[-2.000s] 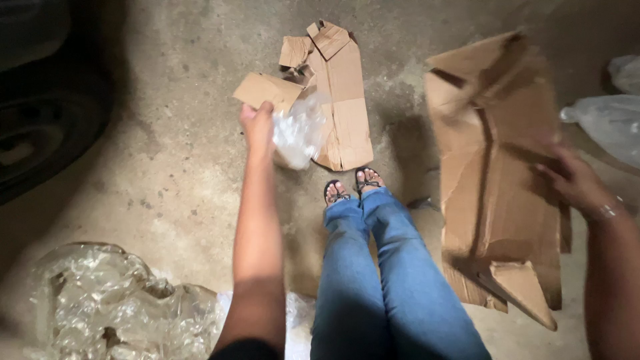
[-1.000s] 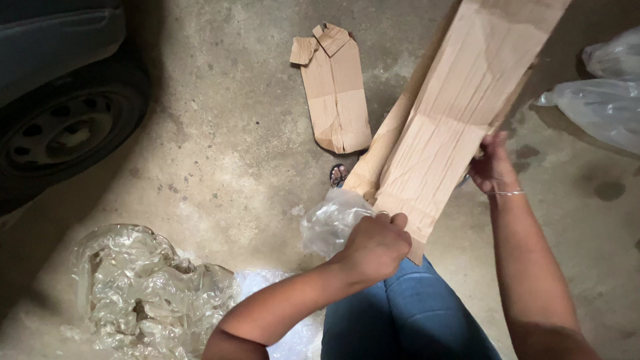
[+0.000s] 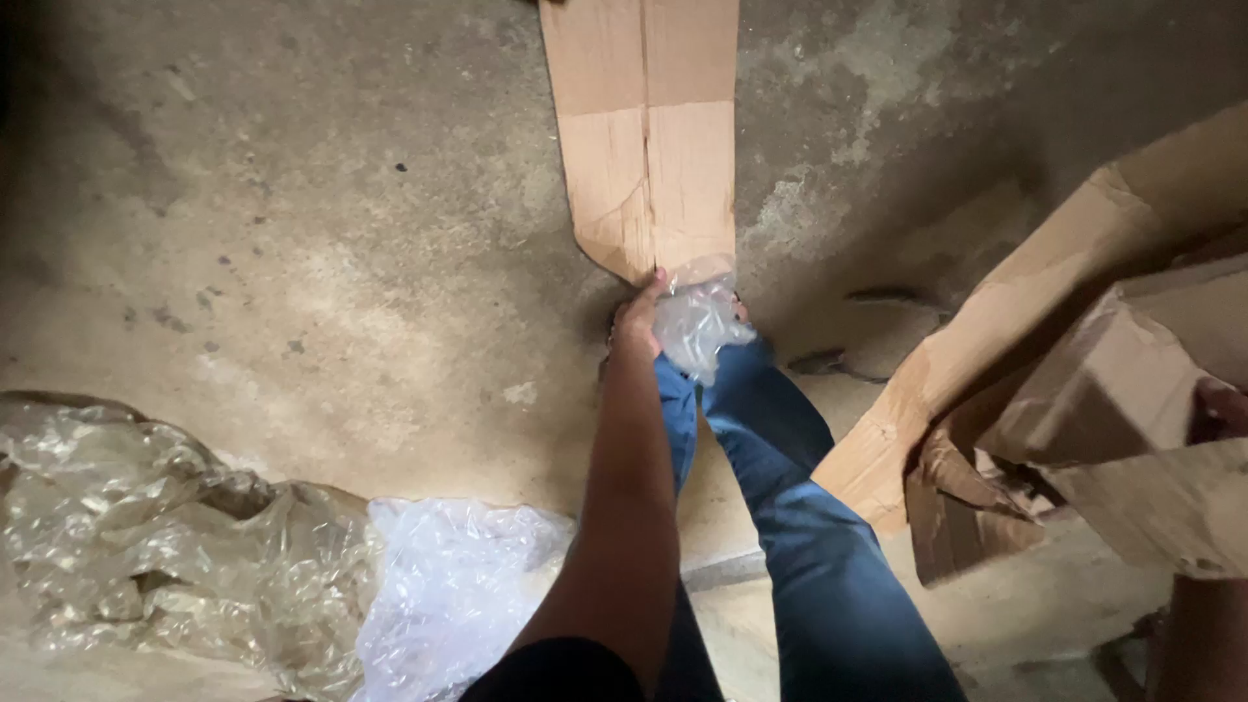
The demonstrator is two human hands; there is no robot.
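Observation:
My left hand is at the near end of a long flattened cardboard piece by my feet. Crumpled clear plastic film lies against that hand, over the cardboard's end; the fingers are partly hidden. Folded cardboard fills the right side of the view, above the floor. My right hand shows only as a dark part at the right edge, behind a cardboard flap and against the folded pieces, with its forearm below.
A heap of crumpled, yellowish clear plastic film lies on the concrete floor at the lower left. Whiter translucent plastic sheeting lies beside it. My legs in blue jeans stand in the middle.
My left hand has gone from the large cardboard to the end of the piece on the floor, with the clear plastic still at it. The large cardboard has moved to the right side. The view is lower.

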